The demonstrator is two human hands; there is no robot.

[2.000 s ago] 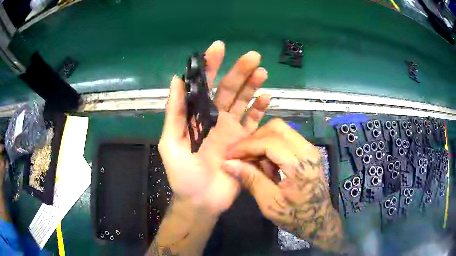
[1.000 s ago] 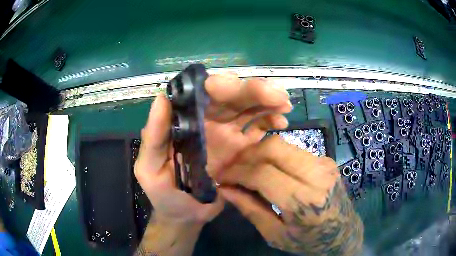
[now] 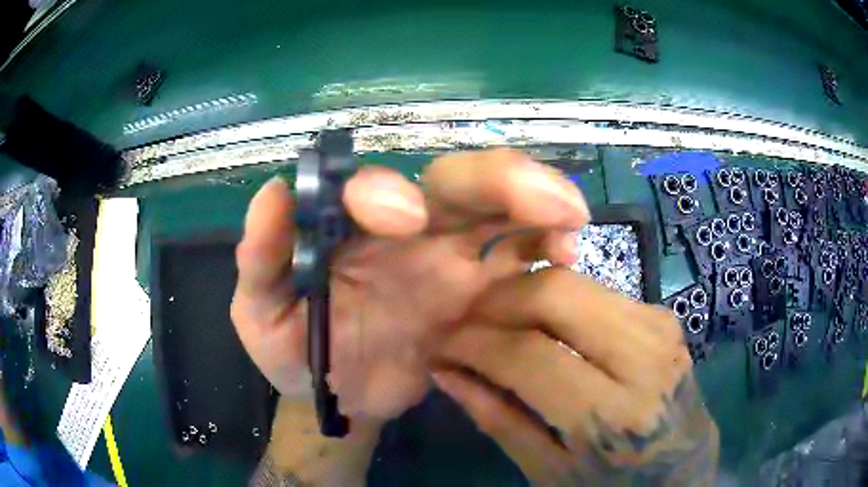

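My left hand (image 3: 324,314) is raised in the middle, palm up, with a black camera module (image 3: 319,247) held upright between thumb and fingers. The module is seen edge-on, its round lens rims facing left. My bare right hand (image 3: 581,371), with a tattooed wrist, lies against the left palm. Its thumb and fingertips are together near the heel of the left palm. Whether they pinch a tiny piece cannot be seen.
The black parts tray (image 3: 214,333) lies behind my hands, with small rings at its left and a glittering heap (image 3: 611,257) at its right. Many modules (image 3: 738,281) lie on the bench at right. Beyond the pale rail (image 3: 457,126), single modules sit on the green belt (image 3: 457,48).
My left hand has turned the module from a slanted view to edge-on. The right hand stays against the left palm. The belt modules appear further right.
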